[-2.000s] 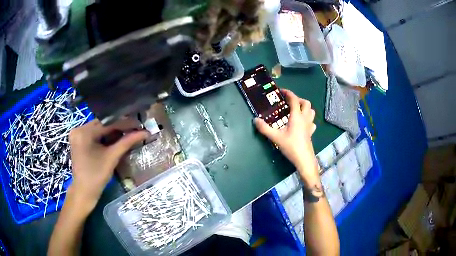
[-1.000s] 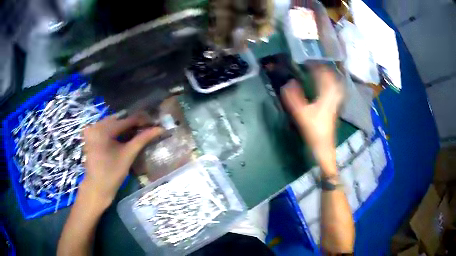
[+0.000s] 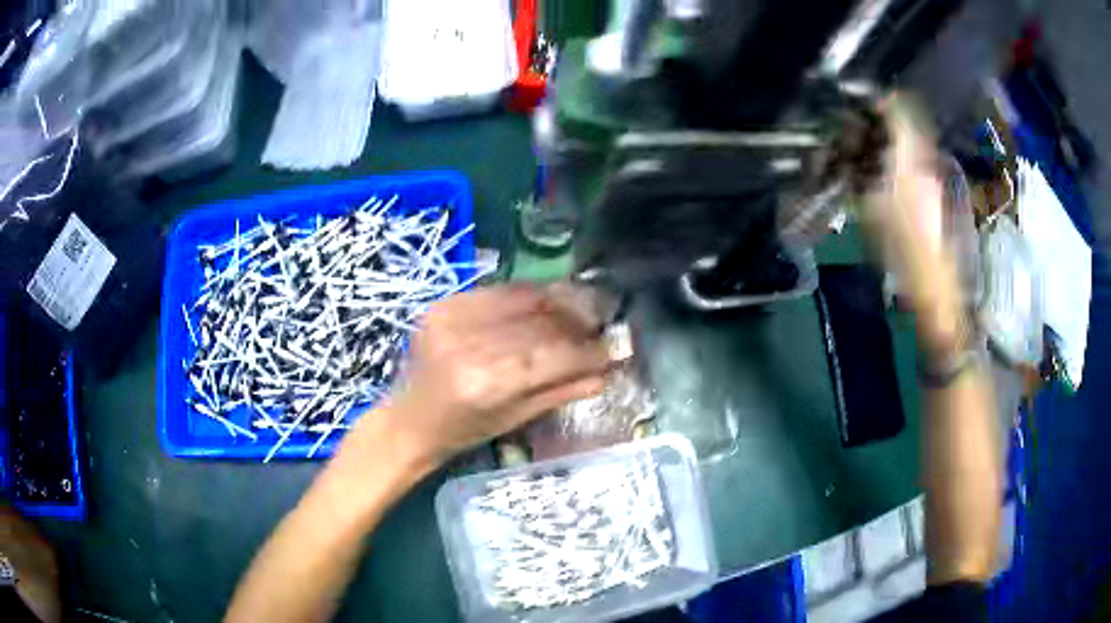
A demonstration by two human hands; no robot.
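My left hand [image 3: 506, 359] is at the press, its fingertips beside the small silver fixture block [image 3: 619, 341]; whether it holds a pin is hidden. My right hand [image 3: 911, 183] is blurred, raised at the dark arm of the press [image 3: 694, 183]; its grip cannot be made out. The brownish base plate [image 3: 585, 426] lies under the block. The blue tray [image 3: 177, 353] with a loose heap of pins stands left of my left hand. The clear front tub [image 3: 701, 505] holds paler pins. The black-parts tub [image 3: 761, 298] is mostly hidden behind the press head.
A dark smartphone [image 3: 863, 365] lies right of the press. Clear tubs and lids [image 3: 158, 97] are stacked at the back left, near a white tub [image 3: 448, 55] and red tray [image 3: 529, 61]. A labelled dark object [image 3: 104, 304] stands left. A crate of pale-lidded tubs [image 3: 871, 560] is lower right.
The view has swung left. My right hand has left the phone and risen to the press arm; the lit phone screen is now dark. My left hand stays by the block.
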